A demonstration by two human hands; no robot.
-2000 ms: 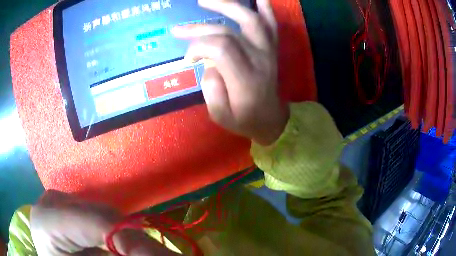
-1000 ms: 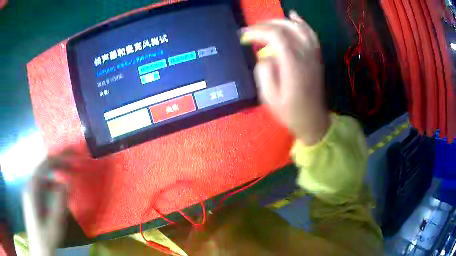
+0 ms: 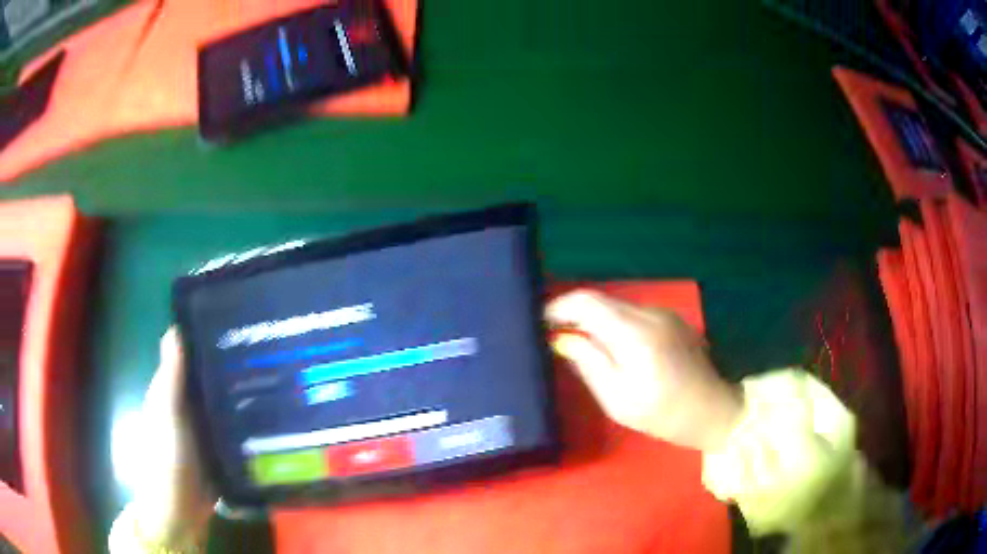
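A black-framed tablet (image 3: 368, 373) is held tilted up above a red-orange foam pad (image 3: 639, 498). Its dark screen shows a blue bar, a green, a red and a grey button. My left hand (image 3: 173, 422) grips the tablet's left edge, partly hidden behind it. My right hand (image 3: 644, 373) is at the right edge with thumb and index finger pinched together; something small and yellowish shows at the fingertips. The frame is blurred, and I cannot tell whether a plug is between the fingers.
Another tablet (image 3: 298, 65) lies on a pad at the upper left. A pad (image 3: 49, 368) with a dark tablet is at the left edge. Stacked foam pads (image 3: 936, 357) stand at the right, with a thin red cable (image 3: 831, 344) beside them. The bench top (image 3: 606, 141) is green.
The tablet has been lifted and tilted off the pad. My left hand has moved onto its left edge. The view has shifted to show more of the bench beyond. The lower left button now shows green.
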